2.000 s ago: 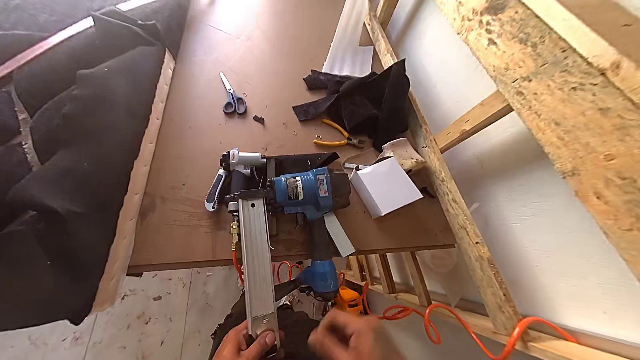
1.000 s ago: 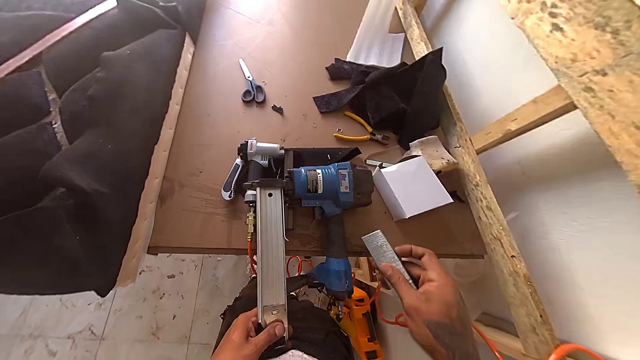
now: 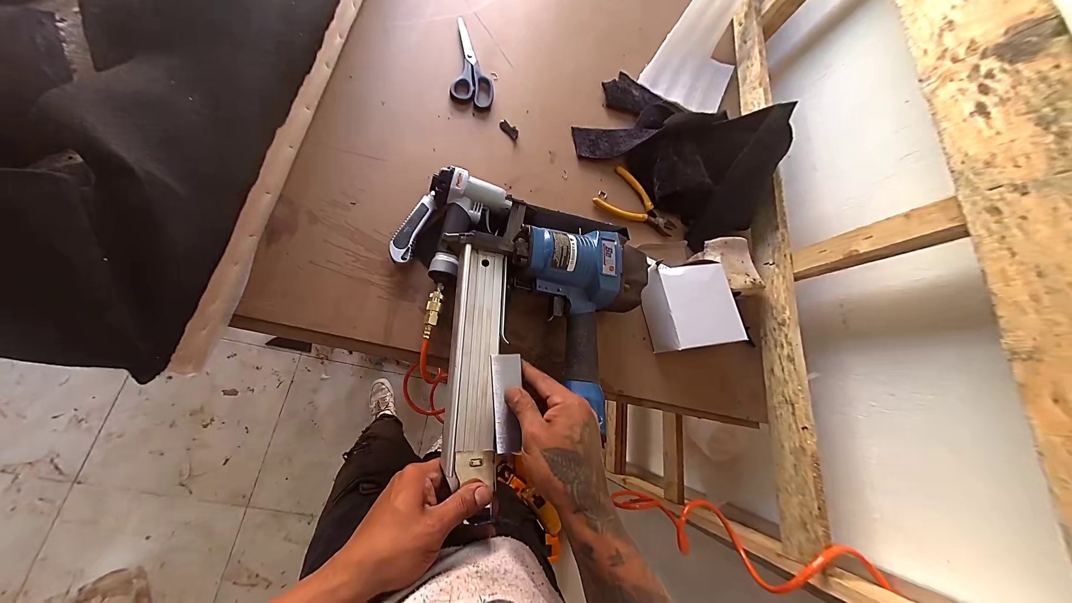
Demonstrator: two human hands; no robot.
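Note:
A blue pneumatic stapler (image 3: 578,260) lies on the brown table, its long metal magazine (image 3: 479,360) pointing down toward my body. My left hand (image 3: 419,515) grips the magazine's near end, thumb on top. In my right hand (image 3: 553,423) is a strip of staples (image 3: 507,402), held between thumb and fingers along the magazine's right side; whether they touch is unclear. Behind the magazine lies a smaller grey and black air tool (image 3: 469,193) with a brass fitting (image 3: 433,310) and orange hose. A grey-handled utility knife (image 3: 412,228) rests to its left.
Scissors (image 3: 471,71), yellow-handled cutting pliers (image 3: 632,201), black fabric scraps (image 3: 703,159) and a white box (image 3: 695,306) lie on the brown table (image 3: 360,167). A black-covered frame (image 3: 167,167) stands left, a wooden frame (image 3: 783,335) right. An orange coiled hose (image 3: 737,553) hangs lower right.
My right hand has brought the staple strip left, from apart from the magazine to right beside it. My left hand still holds the magazine's near end.

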